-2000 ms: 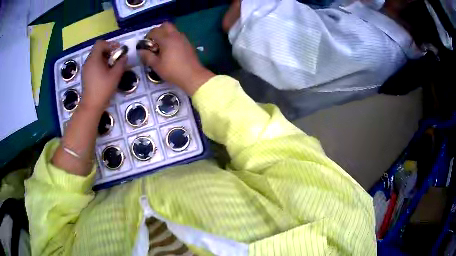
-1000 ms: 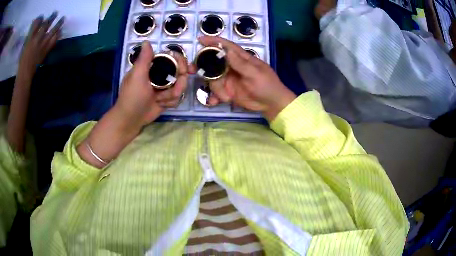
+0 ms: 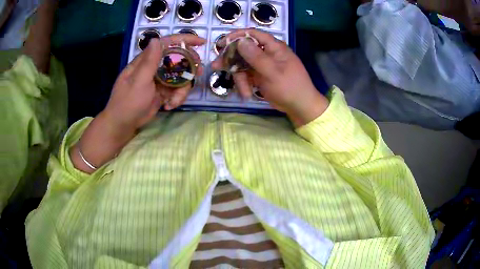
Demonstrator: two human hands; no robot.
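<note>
My left hand (image 3: pixel 138 86) holds a round smartwatch head (image 3: pixel 176 67) with a gold rim. Its face is lit with small text and coloured icons, and a white tab shows at its lower right rim. My right hand (image 3: pixel 276 71) holds a second watch head (image 3: pixel 238 54), blurred, with my thumb over its face. Both are held above the near part of the white compartment tray (image 3: pixel 205 103) with a dark blue border. Several dark-faced watch heads sit in its pockets. Some pockets are partly hidden by my hands.
A person in a pale striped smock (image 3: pixel 416 63) sits at the right. Another in a yellow smock (image 3: pixel 26 121) is at the left. Green mat (image 3: pixel 89 21) lies beside the tray. Blue racks or bins (image 3: pixel 455 231) are at the lower right.
The face of the left watch head has gone from black to lit. My right thumb has moved onto the face of the right one. The neighbour's hand at the left has left the paper area.
</note>
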